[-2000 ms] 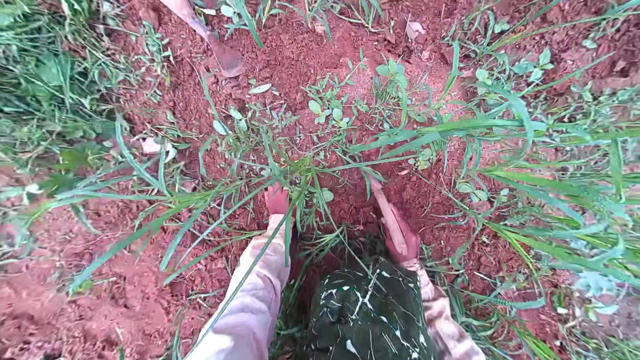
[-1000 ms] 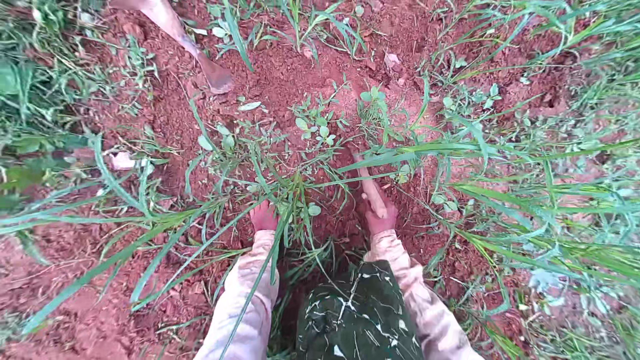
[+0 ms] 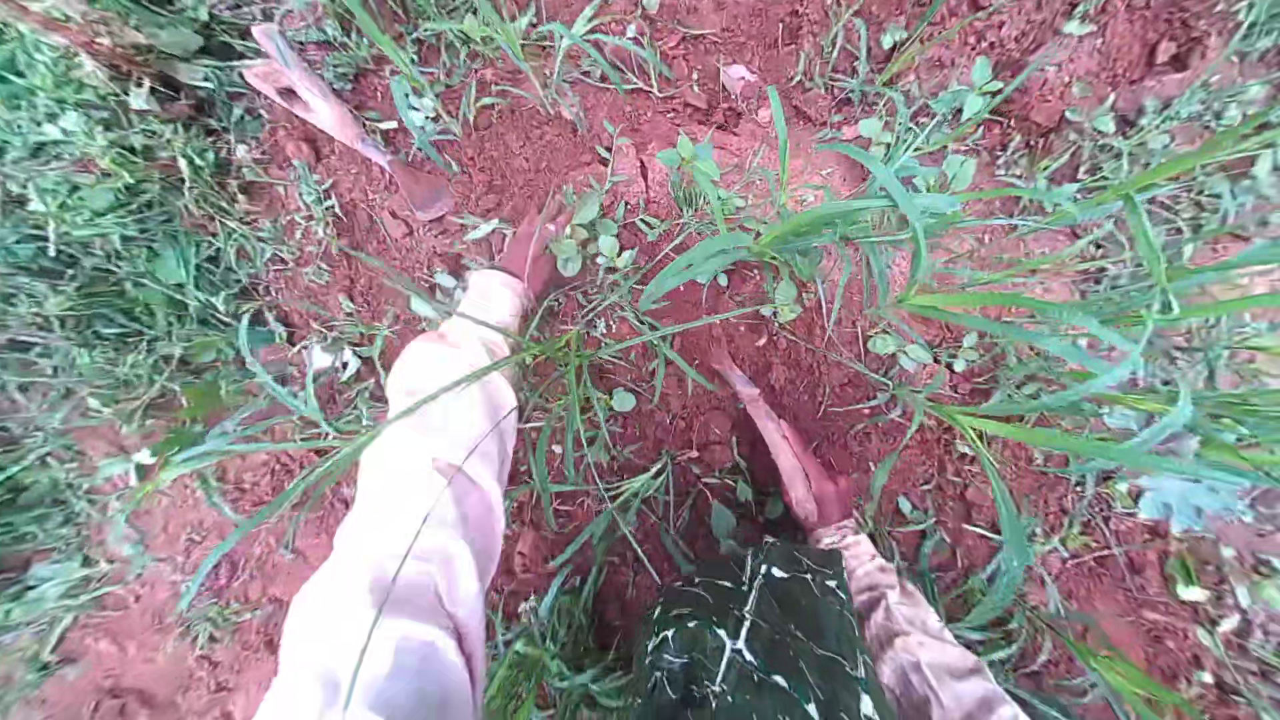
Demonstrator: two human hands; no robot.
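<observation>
My left hand reaches down to the soil against small broad-leaved plants; its fingers are blurred, so a hold on a stem cannot be told. Lower and to the right, my right hand is closed around a wooden-handled hand tool. Its narrow end points up and left at the red soil, and the exact kind of tool is unclear. Long grass blades spread from a clump between my two arms.
A second wooden-handled tool with a broad dark end lies on the soil at upper left. Dense grass borders the left side. Long-leaved plants lean in from the right. Patterned dark cloth covers my leg at the bottom.
My left hand has moved forward from the base of the grass clump to the small leafy plants. My right hand still grips the tool, now lower relative to the plants. The view has shifted.
</observation>
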